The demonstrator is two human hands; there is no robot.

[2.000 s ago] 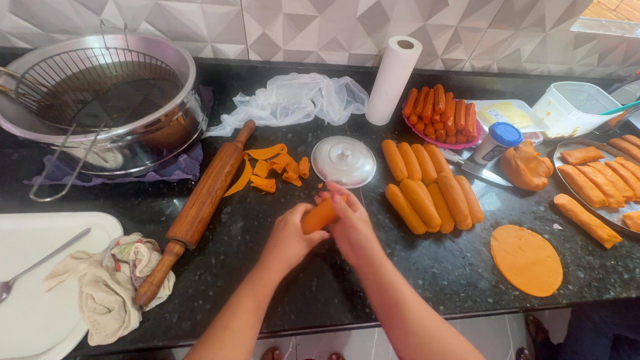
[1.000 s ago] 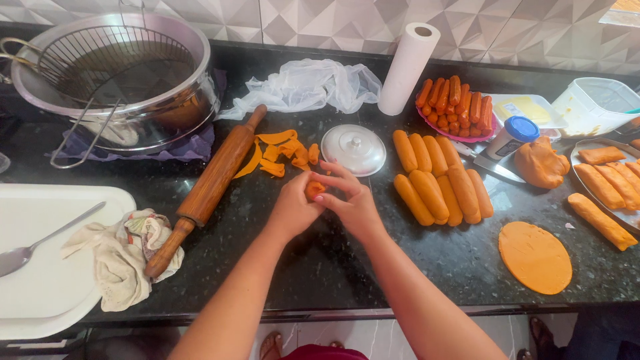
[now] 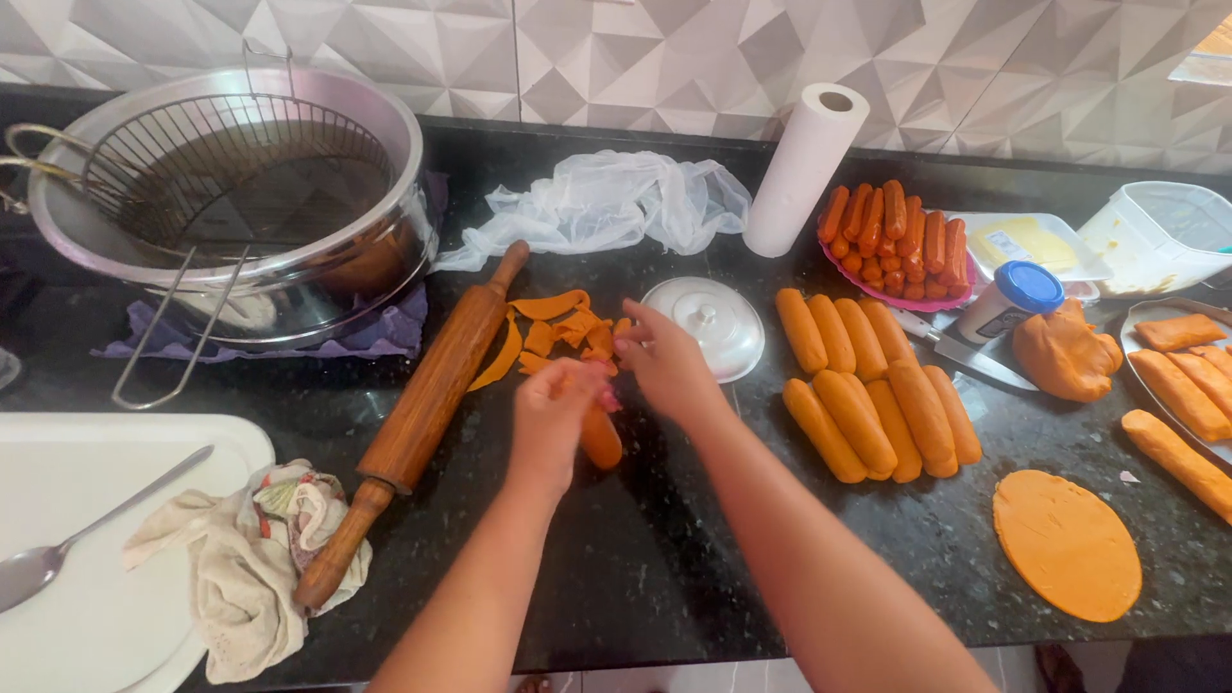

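Note:
A dough-wrapped sausage (image 3: 601, 441) lies on the dark stone counter beneath my left hand (image 3: 561, 409), whose fingers are bent close above it; blur hides whether they grip it. My right hand (image 3: 664, 358) is just to the right, fingers apart and holding nothing, beside the orange dough scraps (image 3: 575, 327) and partly over the edge of a round metal lid (image 3: 717, 332). Several wrapped dough rolls (image 3: 847, 404) lie in two rows to the right. Beyond them, unwrapped sausages (image 3: 895, 236) are piled on a pink plate. A flat dough disc (image 3: 1066, 546) rests near the front edge.
A wooden rolling pin (image 3: 428, 395), a crumpled cloth (image 3: 231, 568) and a white tray (image 3: 87, 452) with a spoon are on the left. Behind stand a large metal pot (image 3: 318, 298) with a wire basket and a paper roll (image 3: 804, 173). A knife (image 3: 982, 364) lies near a dough lump (image 3: 1066, 356).
The hands were together around a dough roll; now they are apart, and the roll lies on the counter. Both hands are nearer the dough scraps.

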